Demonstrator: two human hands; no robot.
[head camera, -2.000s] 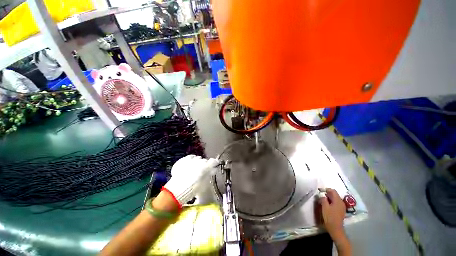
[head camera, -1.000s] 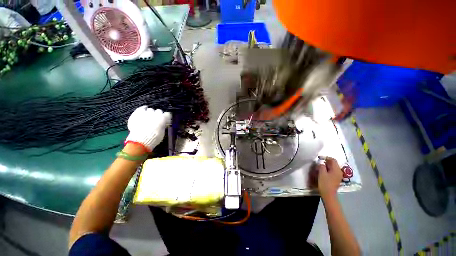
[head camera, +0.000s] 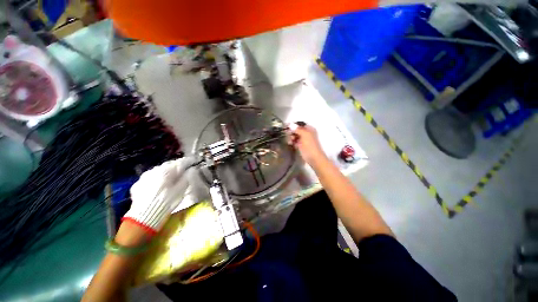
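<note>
The round grey turntable (head camera: 274, 168) stands still, with slots and small metal parts showing. A silver clamp (head camera: 219, 150) sits at its left side, above a silver-white slide (head camera: 226, 215). My left hand (head camera: 158, 191), in a white knit glove with a red cuff, is left of the clamp. Its fingers are closed on a thin dark cable end close to the clamp. My bare right hand (head camera: 307, 143) is at the disc's right edge, fingers bent around something small and dark; blur hides what it is. The black cable pile (head camera: 88, 150) lies on the left.
A yellow wrapped pad (head camera: 183, 239) is beside my left forearm, with orange tubing near it. A dark mechanism (head camera: 221, 85) stands behind the disc under an orange cover (head camera: 236, 17). A red emergency knob (head camera: 347, 154) is at the right. A pink-and-white fan (head camera: 29, 82) stands left.
My left hand has moved from the cable pile to the clamp. My right hand has left the front right corner and reached the disc's right edge. The view has turned right.
</note>
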